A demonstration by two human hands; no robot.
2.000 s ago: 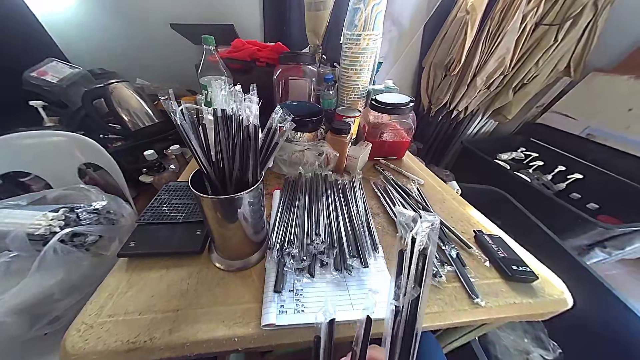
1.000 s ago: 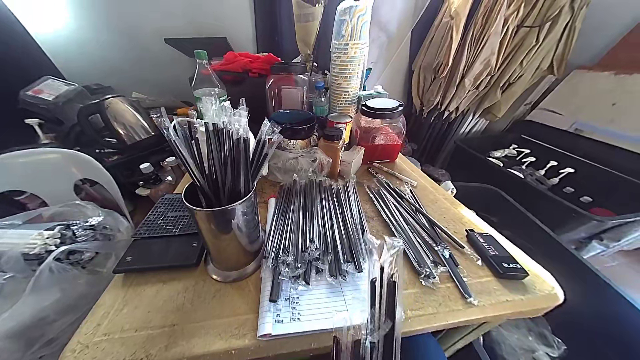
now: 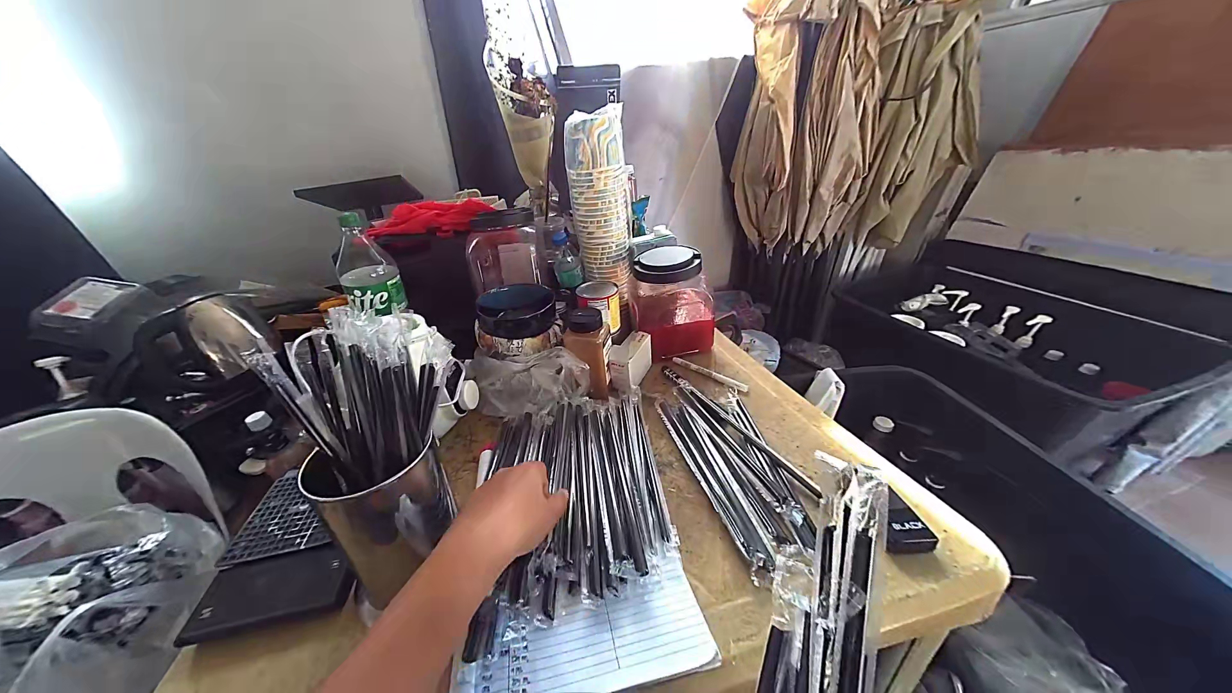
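Observation:
Many black drinking straws in clear wrappers [image 3: 602,500] lie side by side over a lined notebook [image 3: 664,635]. My left hand [image 3: 515,510] rests palm down on the left part of this row, its fingers curled; its fingertips are hidden, so a grip cannot be told. To its left, a metal cup [image 3: 380,525] holds more wrapped straws [image 3: 371,395] upright. A looser group of wrapped straws [image 3: 736,462] lies right of the notebook. At the lower right an upright bundle of wrapped straws [image 3: 842,577] rises from the bottom edge; my right hand is out of view.
Behind the row are a brown-filled bottle [image 3: 587,351], a small white box [image 3: 630,361], a red-filled jar [image 3: 672,313] and stacked paper cups [image 3: 602,221]. A black box [image 3: 910,525] lies near the wooden table's right edge [image 3: 996,568]. Black bins [image 3: 972,443] stand beyond; a laptop-like device [image 3: 274,577] is left.
My left hand has come into view and onto the row of straws. The upright bundle stays at the lower edge; the fingertip seen beside it two seconds ago is out of view.

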